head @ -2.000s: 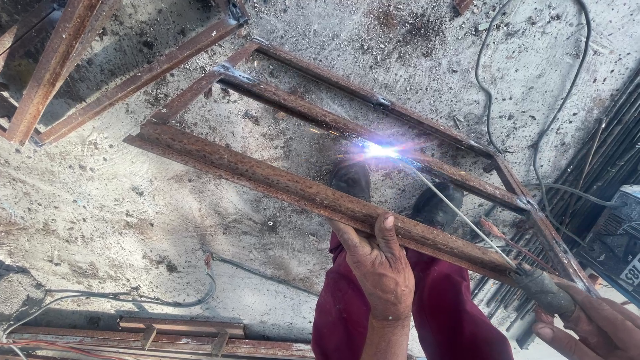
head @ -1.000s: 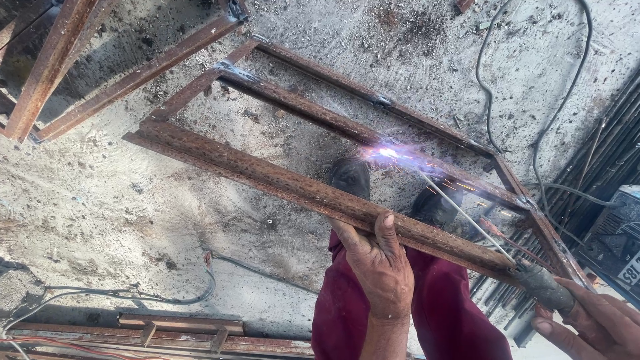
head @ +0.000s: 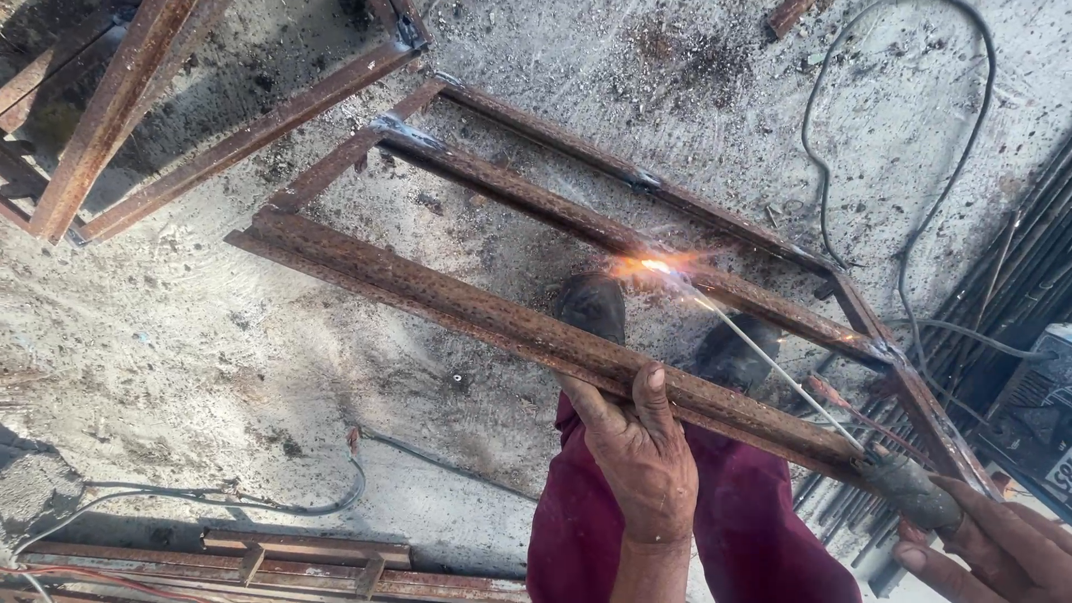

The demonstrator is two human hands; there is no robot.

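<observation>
My left hand (head: 641, 461) grips the near rail of a rusty angle-iron frame (head: 469, 301), its thumb over the top edge. At the lower right, my right hand (head: 992, 536) is closed around a welding electrode holder (head: 913, 494). From the holder a welding electrode (head: 775, 360) slants up and left to the frame's middle rail (head: 519, 201), where its tip meets a bright orange glow with small sparks. Pale weld marks show at the middle rail's two end joints and partway along the far rail (head: 729, 219).
More rusty angle-iron pieces (head: 243, 142) stand at upper left. A grey cable (head: 992, 75) loops at upper right, near a stack of steel bars (head: 997, 268) and a welding machine (head: 1034, 410). Steel lengths (head: 310, 548) lie at lower left. My boots (head: 590, 306) are below the frame.
The arc's bright violet-white glare has turned to a smaller orange glow. The electrode's tip has moved slightly right along the middle rail since the earliest frame. My left hand has stayed in place.
</observation>
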